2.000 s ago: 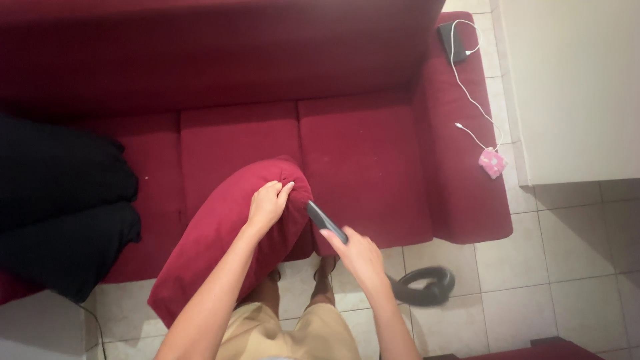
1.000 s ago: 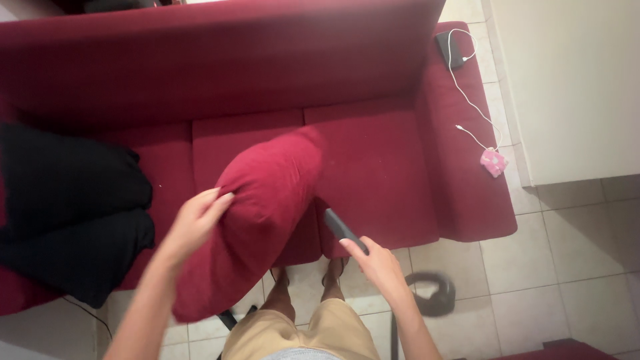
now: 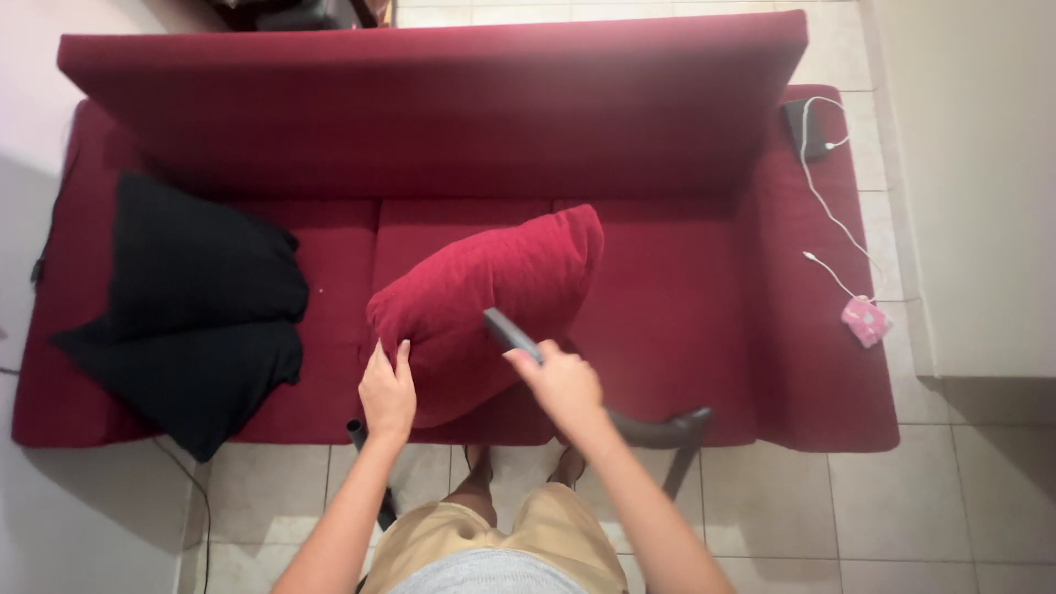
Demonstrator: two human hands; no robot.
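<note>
A red fabric cushion (image 3: pixel 495 280) is held tilted above the seat of a red sofa (image 3: pixel 660 330). My left hand (image 3: pixel 388 392) grips its lower left corner between thumb and fingers. My right hand (image 3: pixel 565 384) is closed around a dark vacuum cleaner nozzle (image 3: pixel 513 334), whose tip lies against or just over the cushion's face; whether they touch I cannot tell. From behind my right wrist a dark vacuum hose (image 3: pixel 660 427) curves out, slightly blurred.
Two black cushions (image 3: pixel 198 264) lie at the sofa's left end. On the right armrest are a dark box-shaped device (image 3: pixel 806 129), a white cable (image 3: pixel 825 206) and a small pink item (image 3: pixel 866 321). A dark tube (image 3: pixel 356 429) stands by my left forearm, above the tiled floor (image 3: pixel 767 503).
The red cushion has turned from a steep slant to a flatter one, and my left hand now holds its lower left corner. The nozzle has come in front of the cushion. The view has shifted.
</note>
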